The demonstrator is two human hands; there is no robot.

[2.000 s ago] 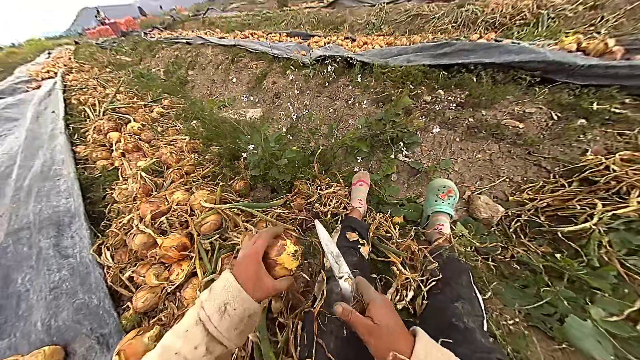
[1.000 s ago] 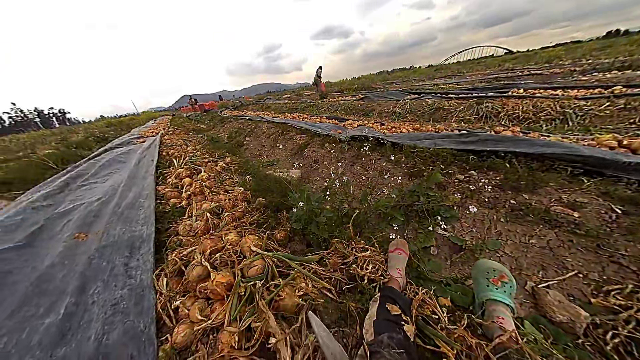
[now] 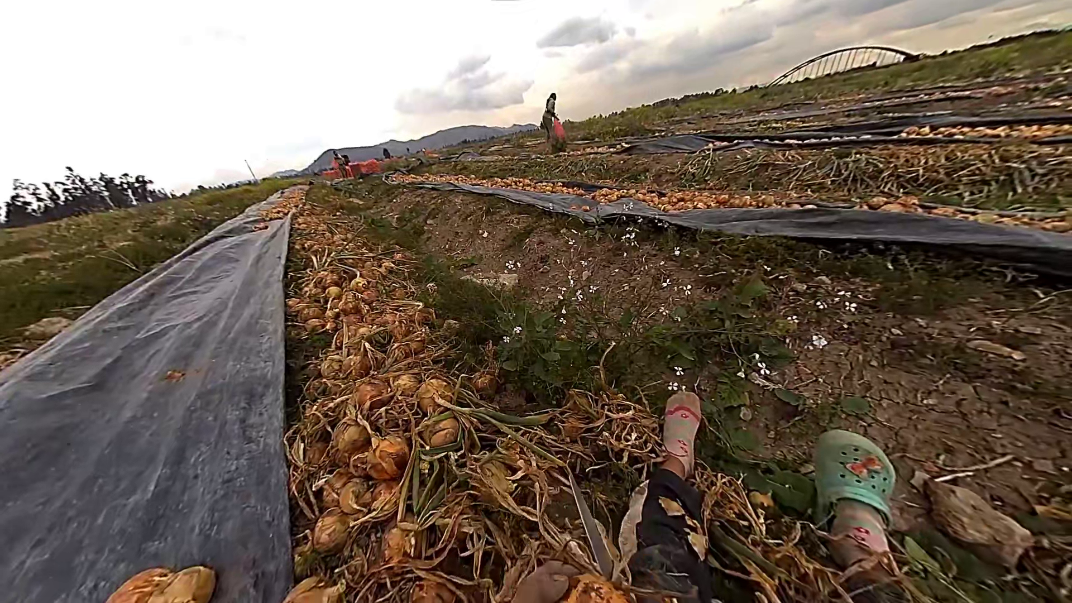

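Note:
At the bottom edge, the fingers of my left hand [image 3: 544, 583] curl against the side of a yellow onion [image 3: 596, 590], mostly cut off by the frame. Just above that onion, a knife blade [image 3: 591, 529] points up and to the left; its handle and my right hand are out of view. Onions with dry tops [image 3: 388, 456] lie in a long row left of my legs. Two peeled-looking onions [image 3: 172, 584] rest on the grey plastic sheet [image 3: 159, 419] at the lower left.
My socked foot [image 3: 682, 423] and my foot in a green clog [image 3: 854, 471] stretch ahead, with a stone [image 3: 976, 519] beside the clog. White-flowered weeds [image 3: 578, 335] grow beyond. Farther off are another dark sheet [image 3: 754, 222], red crates [image 3: 356, 167] and a standing person [image 3: 549, 117] holding something red.
The view has tilted up since two seconds ago. Both hands and an onion showed fully then; one second ago only the blade showed, and now fingers and an onion show at the bottom edge.

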